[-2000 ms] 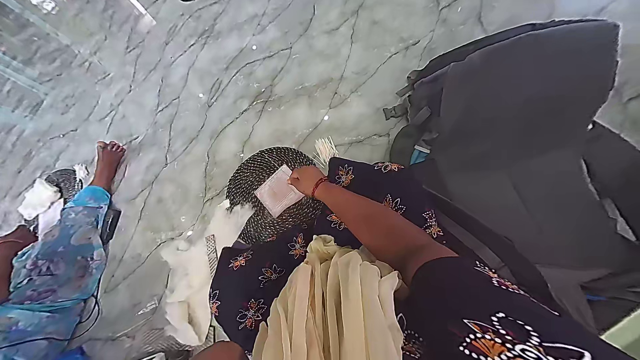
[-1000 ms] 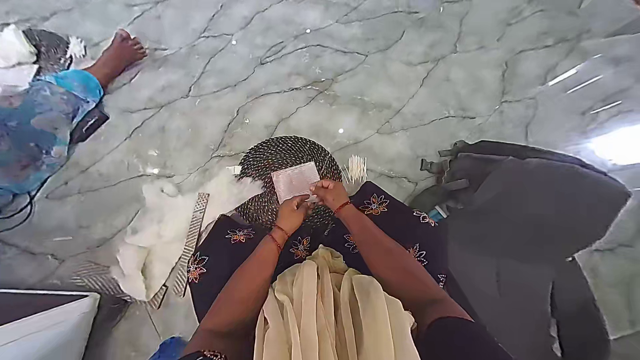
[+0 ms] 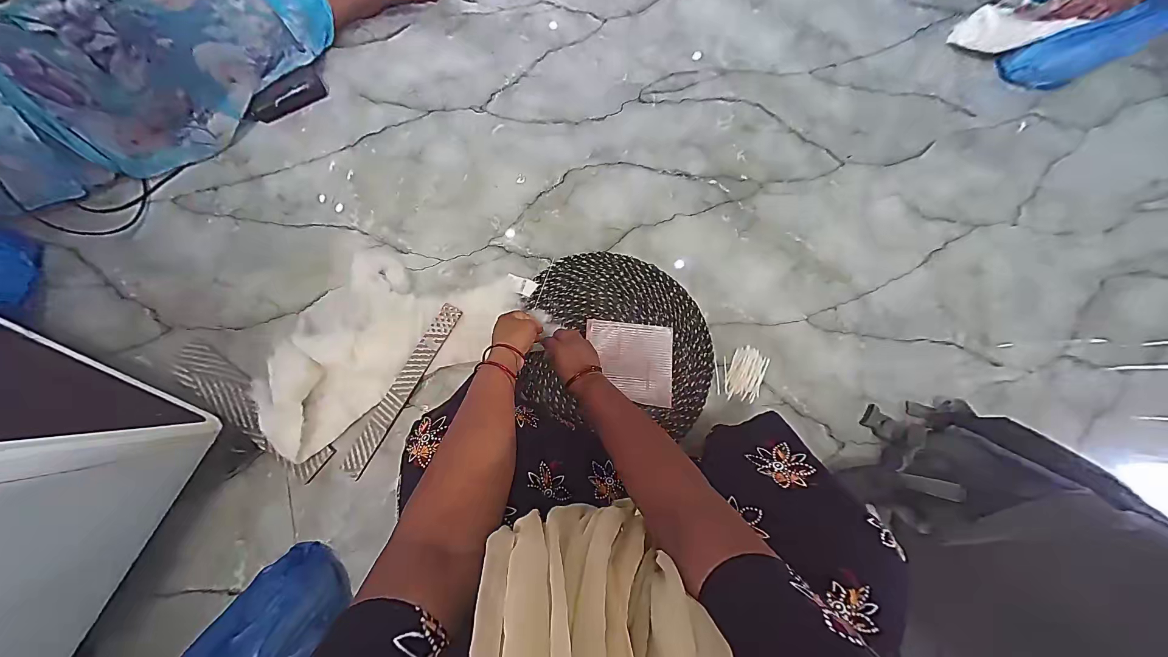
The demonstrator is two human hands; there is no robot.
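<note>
My left hand point(image 3: 517, 333) and my right hand point(image 3: 569, 353) meet over the left edge of a round braided dark mat point(image 3: 620, 283), their fingers pinching a small tuft of white cotton point(image 3: 545, 319). On the mat, just right of my right hand, lies a square pale pink ribbed sheet point(image 3: 631, 362). A larger heap of white cotton wool point(image 3: 328, 347) spreads on the floor to the left of my hands. Beside the mat's right edge is a small bundle of thin white sticks or wicks point(image 3: 746, 372).
Patterned strips point(image 3: 406, 388) lie by the cotton. A white-edged box point(image 3: 100, 493) stands at the left, near a blue object point(image 3: 274, 607). A grey bag point(image 3: 1031, 547) is at the right. Another person's floral garment point(image 3: 164, 82) shows at upper left, and a blue-and-white item point(image 3: 1068, 46) at upper right.
Both hands have left the pink sheet, which now lies on the mat, and moved left to the cotton. The view has shifted.
</note>
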